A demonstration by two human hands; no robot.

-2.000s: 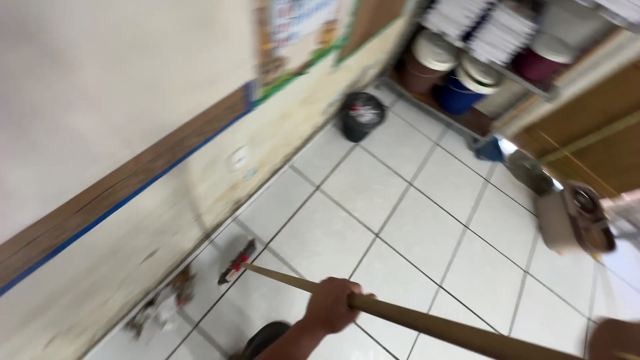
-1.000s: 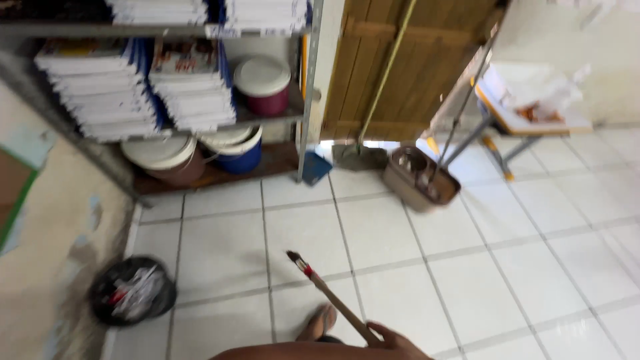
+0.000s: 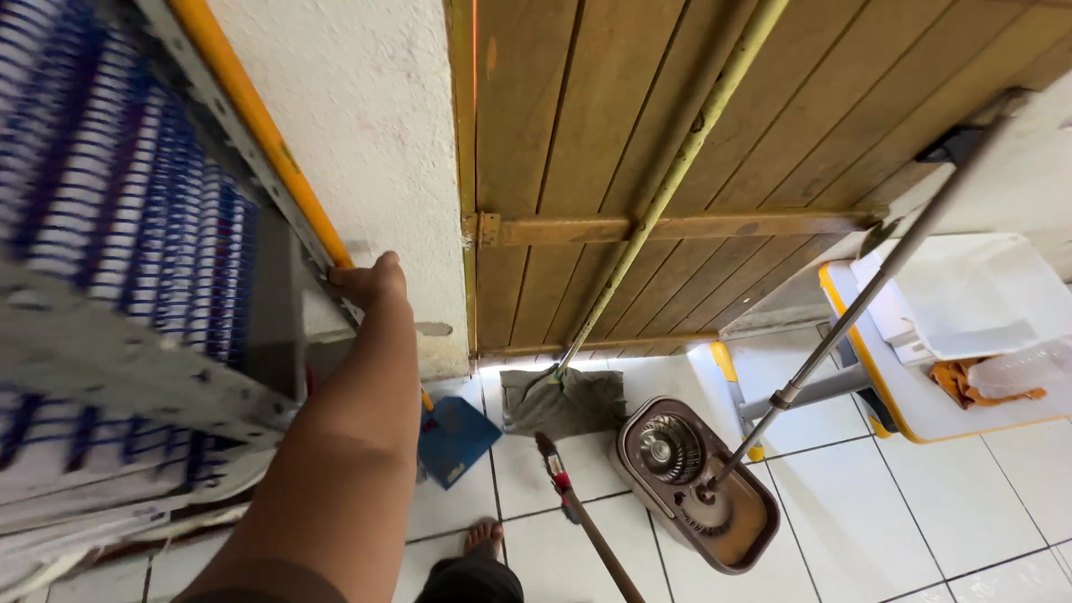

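My left hand (image 3: 368, 283) reaches up from the lower left and closes on an orange pole (image 3: 272, 138) between the metal shelf and the wall. Lower along the same line sits a blue dustpan (image 3: 456, 440) on the floor. A broom (image 3: 559, 481) with a narrow dark head and red fitting slants in from the bottom edge, its wooden handle (image 3: 607, 548) cut off by the frame. My right hand is out of view.
A floor squeegee with a grey cloth (image 3: 565, 402) leans on the wooden door (image 3: 586, 167). A brown mop bucket (image 3: 699, 486) holds dirty water and a mop with a metal pole (image 3: 879, 285). To the right stands a desk (image 3: 913, 419) with a white bin (image 3: 971, 293). Notebooks fill the shelf (image 3: 142, 331).
The view has moved much closer to the door and shelf. My left hand is now on the orange pole. The hand seen earlier on the broom handle is no longer visible there.
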